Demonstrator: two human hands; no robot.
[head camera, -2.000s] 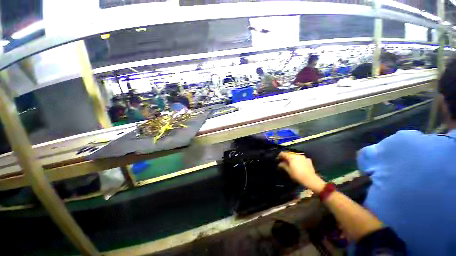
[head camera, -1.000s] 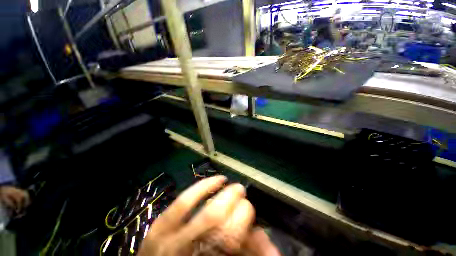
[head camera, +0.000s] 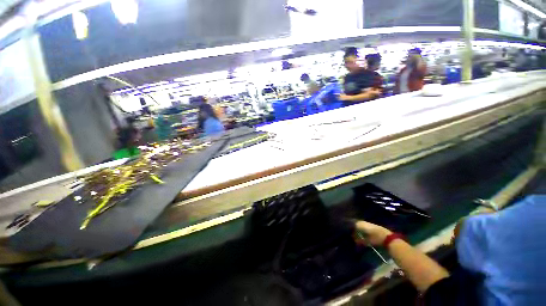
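Observation:
Black housings (head camera: 290, 210) with rows of short pale strips stand in a dark pile at the centre. More black housings (head camera: 388, 202) with shiny slanted strips lie beyond and to the right. My right hand (head camera: 371, 233), with a red wrist band, reaches from the lower right to the pile's right side. Its fingertips meet the dark parts, but blur and shadow hide whether they grip anything. A thin pale wire hangs just below the hand. My left hand is not in view.
A yellow wire harness heap (head camera: 123, 179) lies on a dark grey sheet (head camera: 140, 218) on the raised pale shelf (head camera: 335, 143). A person in a blue shirt (head camera: 509, 251) is close at the right. Several people are behind the shelf. A wooden rail (head camera: 509, 191) runs at the right.
The view has swung back right from the left bench. The large hand seen low in the earlier frame is gone. Compared with two seconds ago, shiny housings now show right of the pile.

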